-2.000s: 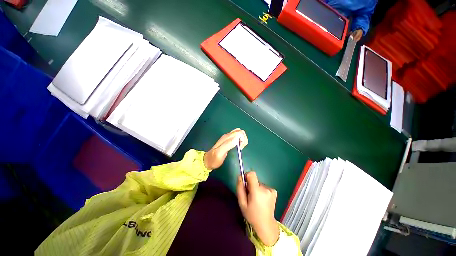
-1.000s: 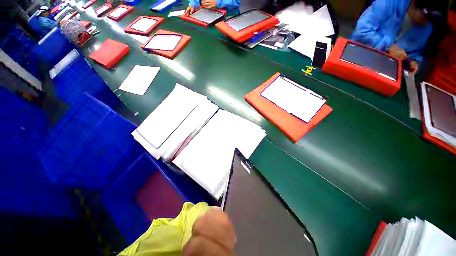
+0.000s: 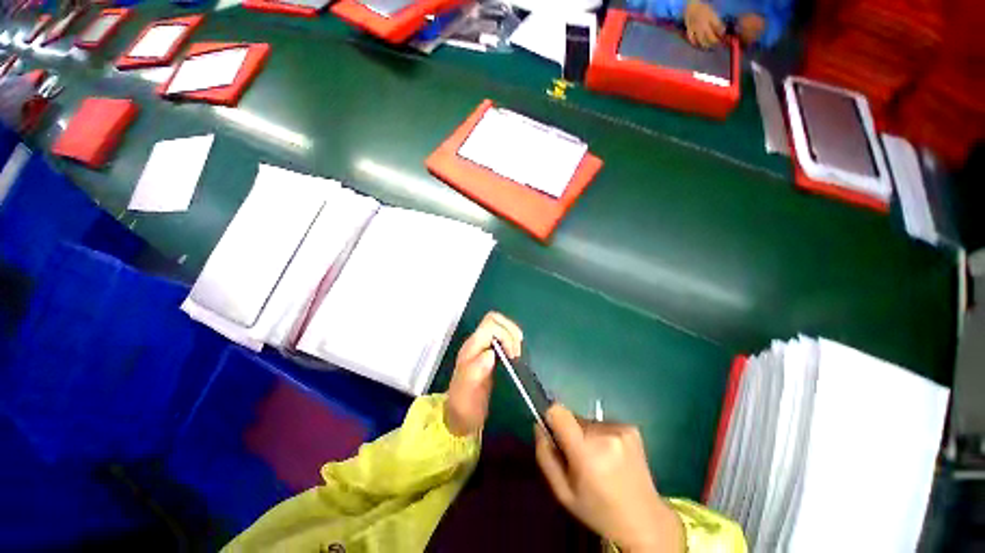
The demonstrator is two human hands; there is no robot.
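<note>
A thin display panel (image 3: pixel 526 386) stands nearly edge-on in front of me, showing a narrow dark face and a pale edge. My left hand (image 3: pixel 482 373) holds its far end with the fingertips. My right hand (image 3: pixel 597 470) grips its near end between thumb and fingers. Both hands are above the green bench (image 3: pixel 583 351). Most of the panel's faces cannot be seen at this angle. A tiny white scrap (image 3: pixel 598 410) shows just beyond my right hand.
Two white piles (image 3: pixel 400 292) lie side by side at left. A fanned white stack (image 3: pixel 853 432) with a red layer stands at right. A white panel (image 3: pixel 524 151) on a red pad (image 3: pixel 464 167) lies ahead. Blue crates (image 3: pixel 97 335) are at left. A person's hands (image 3: pixel 707 24) work opposite.
The panel was broad and grey-faced toward me one second ago; now it is turned nearly edge-on. My right hand has come into view on its near end, and the view has swung down and right.
</note>
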